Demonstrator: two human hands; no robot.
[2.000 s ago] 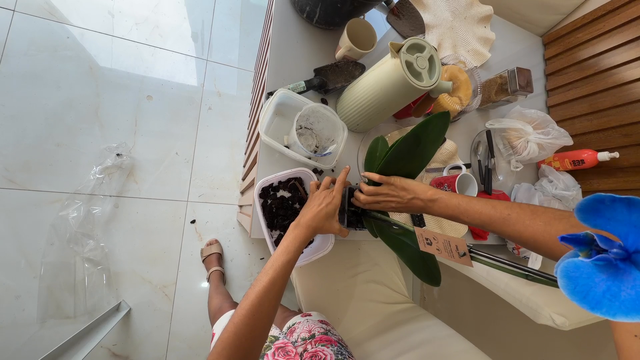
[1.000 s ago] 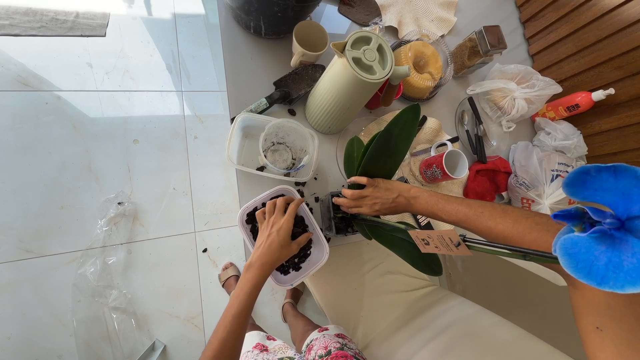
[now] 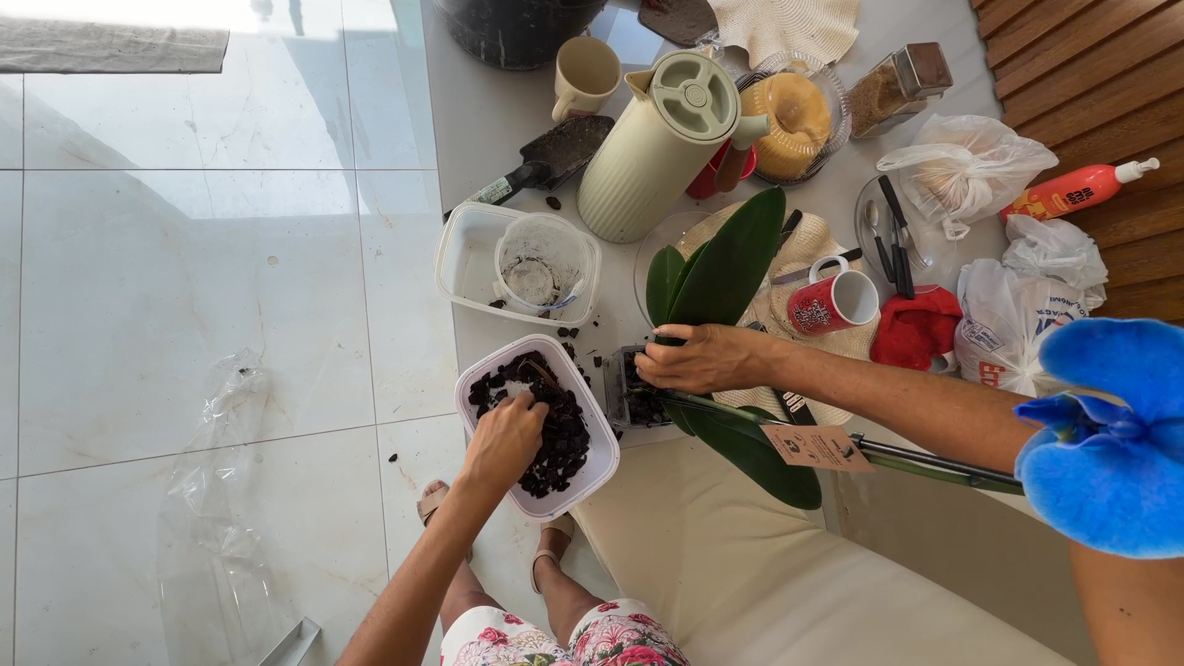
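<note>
My left hand [image 3: 507,437] reaches into a white plastic tub [image 3: 606,453] of dark bark chips [image 3: 557,453]; its fingers are curled, their tips hidden, so I cannot tell whether they grip any chips. My right hand [image 3: 696,358] holds the orchid around the base of its green leaves [image 3: 731,268], just above a clear square pot [image 3: 614,388] partly filled with dark chips. The orchid's stem, with a brown paper tag [image 3: 816,448], runs right under my right forearm to a blue flower [image 3: 1110,444].
Beyond the tub are a plastic container [image 3: 453,259] with a clear pot inside, a hand trowel [image 3: 564,153] and a pale green thermal jug [image 3: 647,148]. A red mug [image 3: 821,303] and plastic bags [image 3: 1004,319] stand right. A cream padded seat [image 3: 740,555] lies nearer me.
My left hand has moved from the clear pot to the tub of chips, where its spread fingers have since curled in. My right hand stays at the orchid's base. The view has shifted.
</note>
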